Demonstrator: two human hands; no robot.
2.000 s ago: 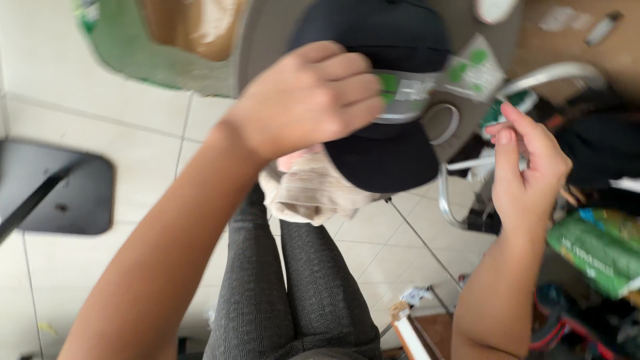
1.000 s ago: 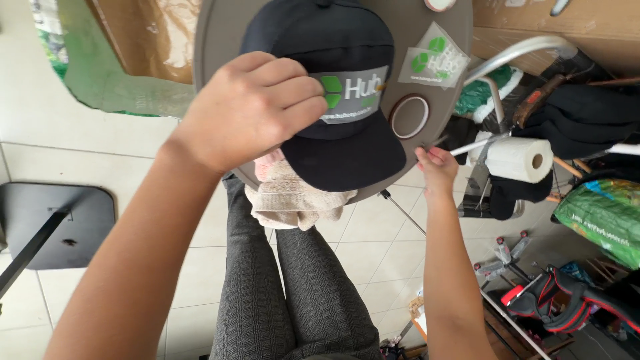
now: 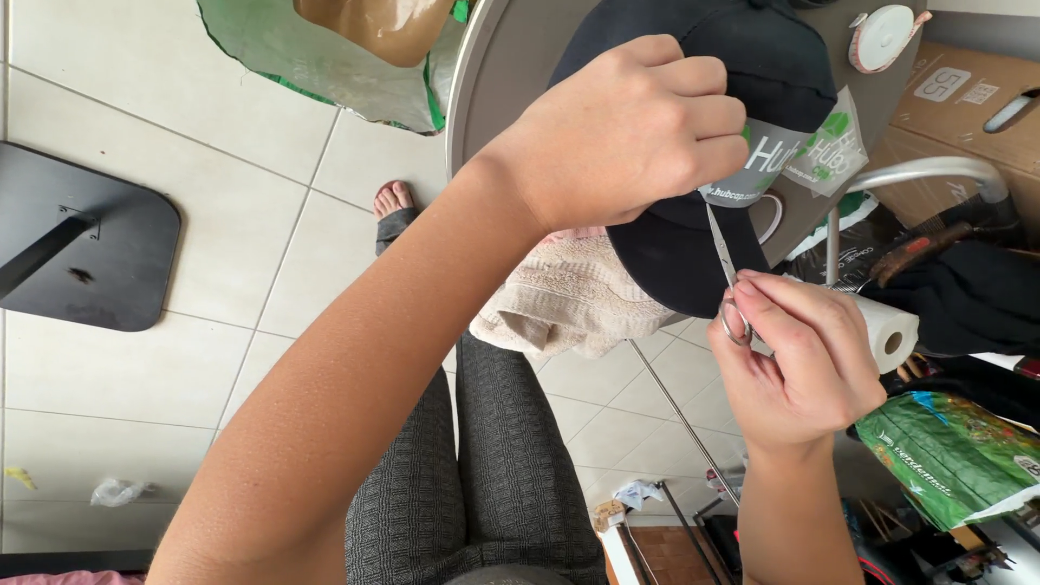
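A dark cap (image 3: 691,260) rests at the edge of a round grey table (image 3: 504,73), its brim toward me. A clear printed film (image 3: 760,166) lies across its front. My left hand (image 3: 634,134) is closed over the cap's side at the film's left end; what its fingers pinch is hidden. Small metal scissors (image 3: 723,248) are in my right hand (image 3: 796,349), blades near the film's lower edge. Another printed film piece (image 3: 833,150) and a tape roll (image 3: 772,218), partly behind the cap, lie on the table. A beige towel (image 3: 569,296) hangs below the cap.
A rolled measuring tape (image 3: 881,36) sits at the table's far right. Beyond are a cardboard box (image 3: 942,97), a curved metal tube (image 3: 934,166), a paper roll (image 3: 894,333) and a green bag (image 3: 951,455). A black flat panel (image 3: 106,244) is at the left.
My right hand, at the table edge a second ago, is now up beside the brim with scissors showing in it. My left hand stays on the cap.
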